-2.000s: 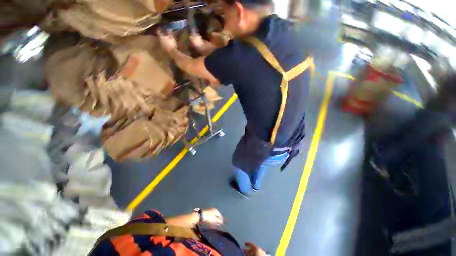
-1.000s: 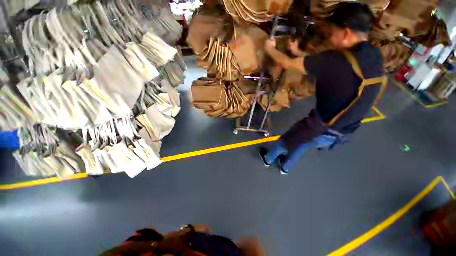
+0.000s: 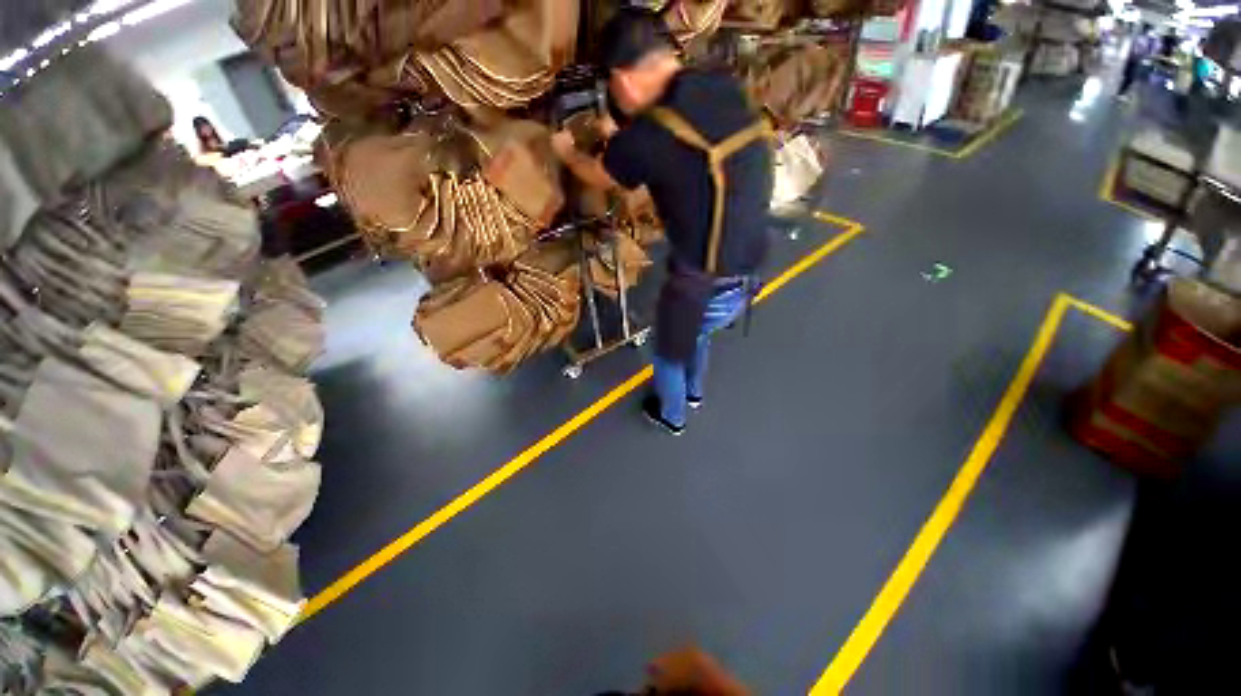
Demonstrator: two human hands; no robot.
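Note:
Tan bag pieces (image 3: 497, 326) hang in fanned bundles on a silver wheeled rack (image 3: 595, 292), left of centre and ahead of me. Off-white bag pieces (image 3: 89, 422) hang in thick rows close by on the left, cut off by the picture's edge. A blurred brown-orange shape at the bottom edge is perhaps my right hand (image 3: 694, 670); it is mostly cut off, and its fingers and any hold are unclear. My left hand is not in view.
A person (image 3: 708, 204) in a dark top with tan straps stands at the rack, arms towards it. Yellow lines (image 3: 504, 476) cross the grey floor (image 3: 708, 544). A red-brown container (image 3: 1157, 381) stands at right. More tan bundles, shelving and a red object are behind.
The view has swung and now shows more of the aisle. The orange-and-navy clothing and watched wrist seen earlier have left the picture. The person remains at the rack.

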